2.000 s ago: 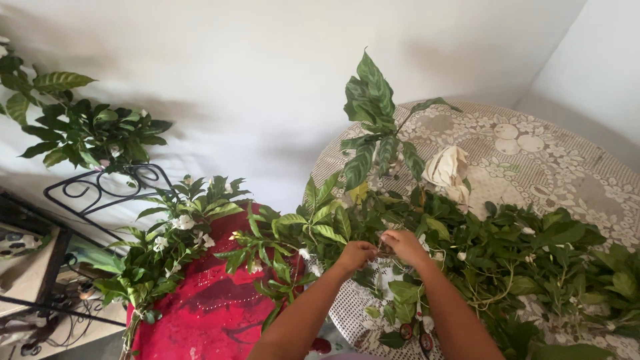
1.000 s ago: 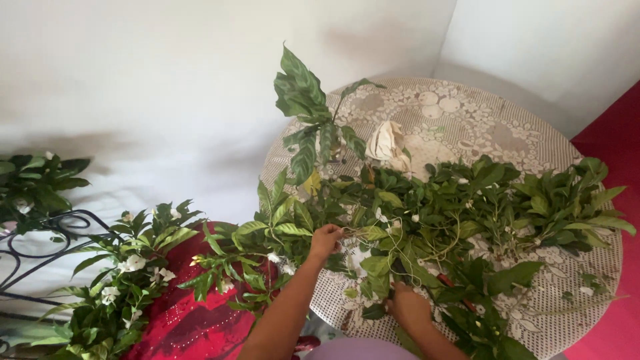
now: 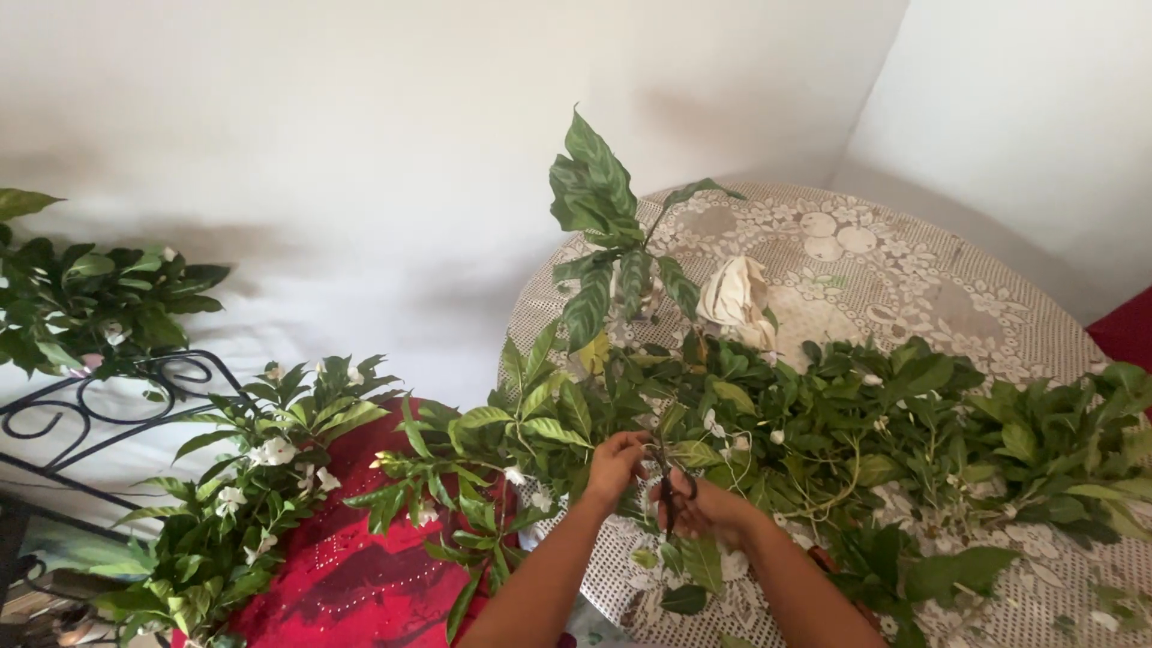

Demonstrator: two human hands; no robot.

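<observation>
A long bundle of leafy green stems with small white flowers (image 3: pixel 900 405) lies across a round table with a lace tablecloth (image 3: pixel 972 279). At its near edge, my right hand (image 3: pixel 706 513) holds dark-handled scissors (image 3: pixel 668 490), blades pointing away from me. My left hand (image 3: pixel 616 468) is closed beside the blades, its fingertips pinching something thin, perhaps a string or stem, too small to tell. Pale string (image 3: pixel 841 490) loops over the leaves to the right. A striped-leaf plant (image 3: pixel 589 198) stands behind the bundle, next to a crumpled cream cloth (image 3: pixel 733 297).
To the left, white-flowered branches (image 3: pixel 274 453) lie along a red cloth (image 3: pixel 360 576) beside a black wrought-iron frame (image 3: pixel 117 405). More foliage (image 3: pixel 108 297) rests above the frame. Loose leaves (image 3: pixel 684 598) lie near my wrists. White walls stand behind the table.
My right hand, lower among the leaves a second ago, has come up beside my left, and scissors now show in it. The view has swung back to the left.
</observation>
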